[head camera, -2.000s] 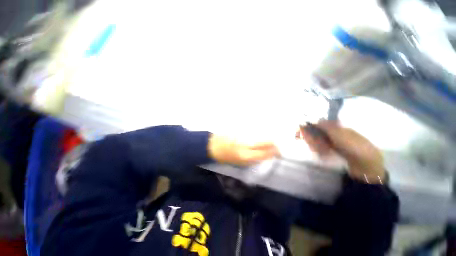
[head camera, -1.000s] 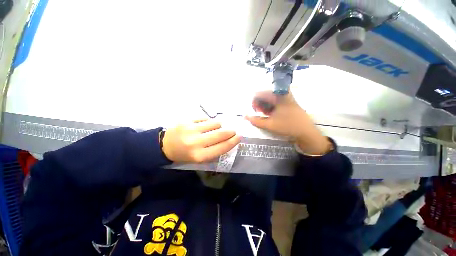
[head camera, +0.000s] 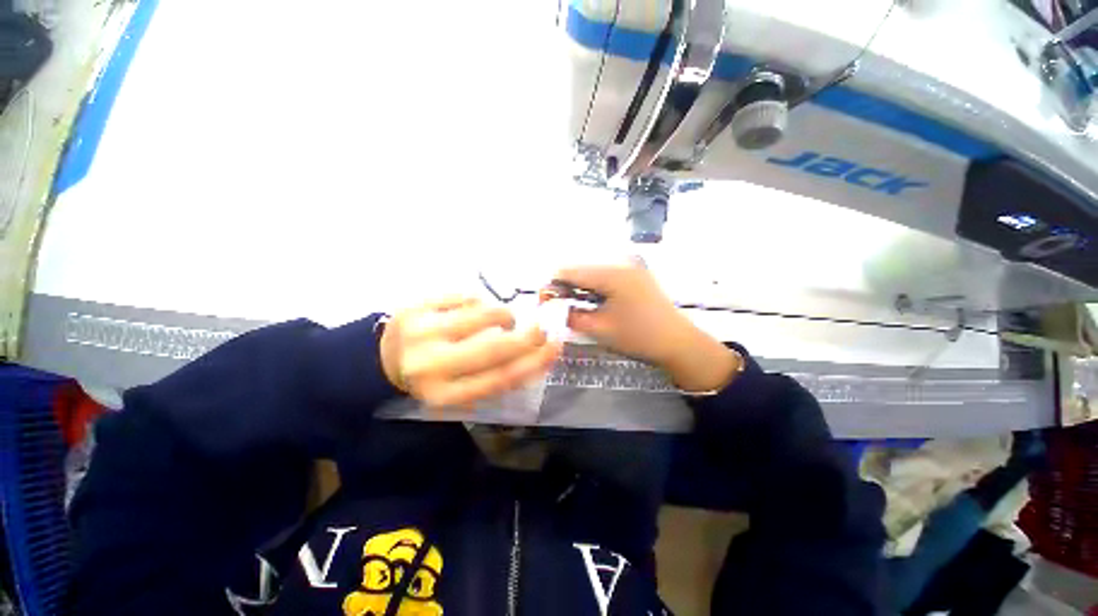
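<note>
A small white strip (head camera: 549, 320) lies between my two hands at the table's front edge, and its lower end hangs over the ruler. My left hand (head camera: 464, 351) pinches the strip from the left. My right hand (head camera: 638, 315) is at the strip's right side, with a small dark tool (head camera: 579, 291), perhaps thread snips, in its fingers. The tool's tip touches or overlaps the strip; contact is unclear. A thin dark bent piece, perhaps thread (head camera: 496, 289), shows just above my left fingertips. The machine's needle area (head camera: 648, 207) is above my right hand.
The white sewing machine head (head camera: 843, 157) spans the upper right, its control panel (head camera: 1029, 223) at the far right. A grey ruler strip (head camera: 145, 337) runs along the front edge. A blue basket (head camera: 34, 481) stands at lower left, a red crate (head camera: 1062, 499) at lower right.
My right hand with the dark tool has moved left and slightly down, from below the needle area to the white strip. My left hand stays by the strip. The view has shifted slightly.
</note>
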